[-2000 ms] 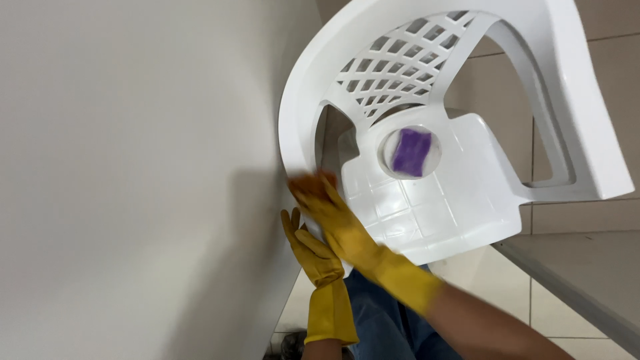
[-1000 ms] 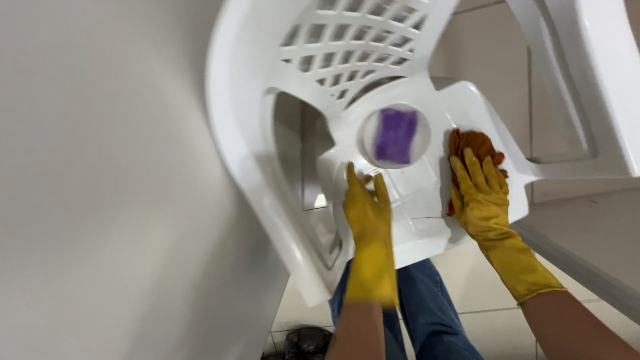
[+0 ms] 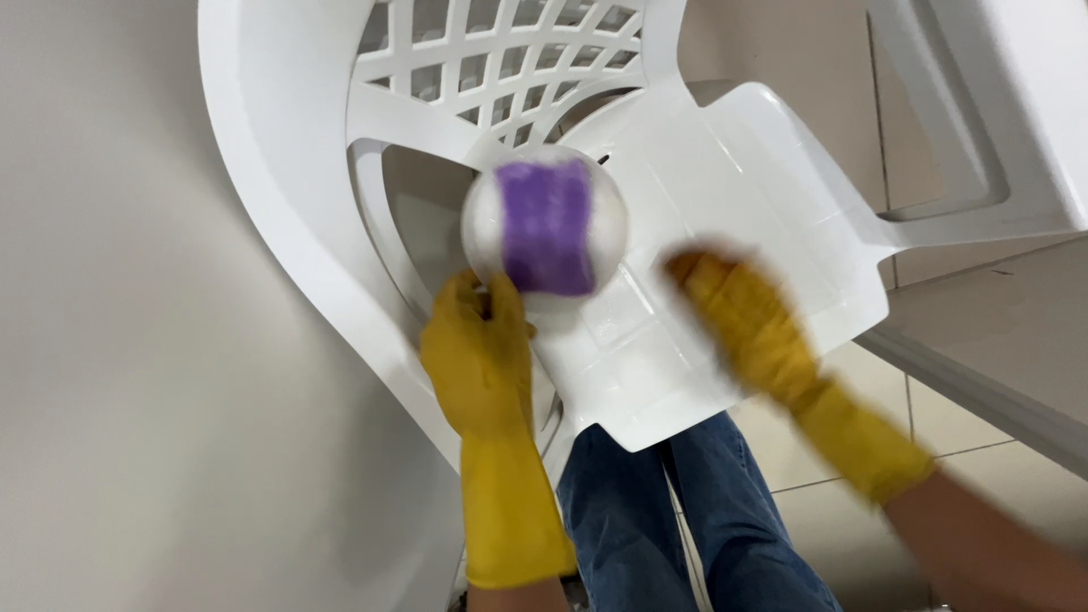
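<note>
A white plastic armchair (image 3: 731,178) with a lattice back stands before me. My left hand (image 3: 480,348), in a yellow rubber glove, grips the near edge of a round white container (image 3: 608,212) and holds it above the left side of the seat. A purple cloth or sponge (image 3: 546,225) lies on top of the container. Over the middle of the seat is my right hand (image 3: 748,323), also gloved and blurred by motion, closed on an orange-brown cloth (image 3: 688,265), of which only a little shows.
A plain grey-white surface (image 3: 170,340) runs along the whole left side. Tiled floor (image 3: 833,518) shows beyond the chair and around my legs in jeans (image 3: 705,510). A grey ledge (image 3: 977,408) crosses the lower right.
The container with the purple item has shifted left from the middle of the seat, and my left hand has taken hold of it. My right hand has moved left with the cloth.
</note>
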